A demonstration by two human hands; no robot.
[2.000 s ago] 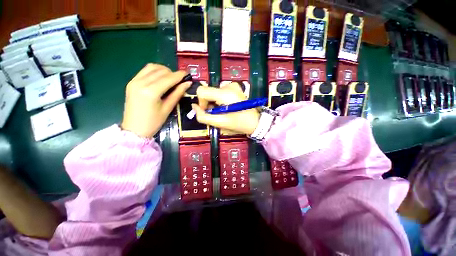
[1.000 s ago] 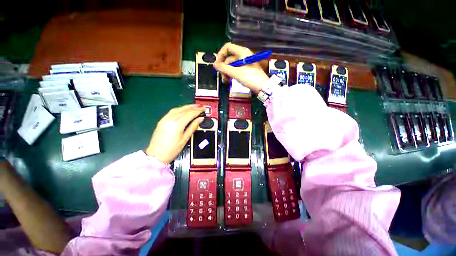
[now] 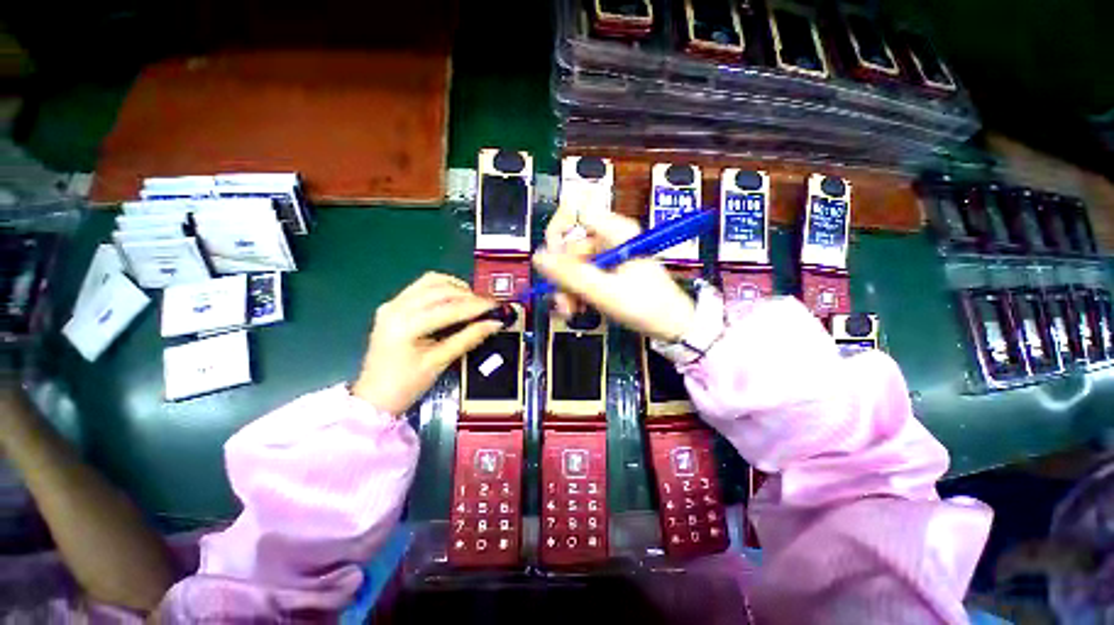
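Note:
My left hand [image 3: 422,339] pinches a small, slim black piece [image 3: 462,326] above the front left flip phone; what it is, I cannot tell. My right hand [image 3: 623,278] holds a blue pen [image 3: 660,238], its lower end pointing left, close to the left fingertips. Open flip phones with red keypads lie in two rows in a clear plastic tray [image 3: 422,562]. The front left phone [image 3: 489,488] has a small white sticker [image 3: 491,364] on its dark screen. The back left screen [image 3: 503,208] is dark. Three back right screens show text. My right arm covers part of the front row.
White batteries [image 3: 205,366] lie in a loose pile at the left. A brown board [image 3: 269,122] is behind them. Stacked filled trays [image 3: 757,110] stand at the rear, and another tray of closed phones [image 3: 1038,330] lies right. A person's bare arm [image 3: 80,513] is at lower left.
The sticker came off my fingers onto the front left screen. My right hand went to the back left phone, then came down towards my left hand with the pen. The view shifted.

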